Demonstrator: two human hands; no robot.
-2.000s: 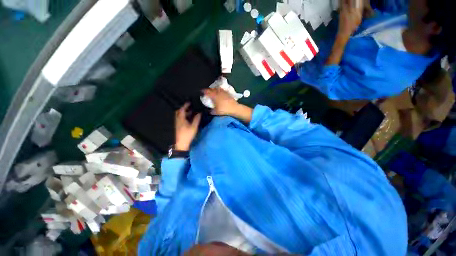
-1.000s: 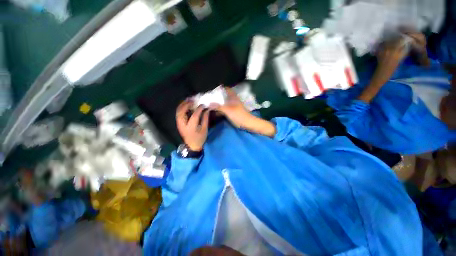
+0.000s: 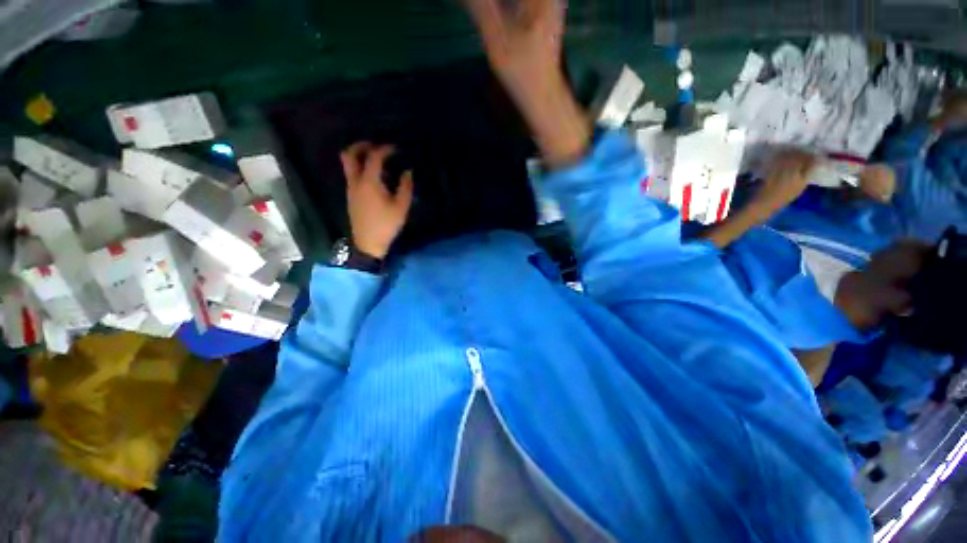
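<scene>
The black mat [image 3: 456,138] lies in front of me and looks bare. My left hand [image 3: 376,202], with a wristwatch, is over its left part, fingers apart and with nothing seen in it. My right hand [image 3: 525,48] reaches forward past the mat's far right side. Its fingertips are cut off by the top edge, so I cannot tell whether it holds anything. White cartons with red marks [image 3: 143,265] are heaped at the left. More such cartons [image 3: 705,170] stand at the right, by my right forearm.
A yellow bag [image 3: 117,398] lies lower left, below the heap. A small yellow piece [image 3: 40,108] is on the green surface. Folded white papers or cartons [image 3: 827,101] crowd the far right. A neighbouring worker's hand [image 3: 785,175] is by a white carton [image 3: 843,170] at the right.
The white item that was between my hands is no longer seen there. My hands have parted: the right has moved far forward, the left is open over the mat. The view has shifted.
</scene>
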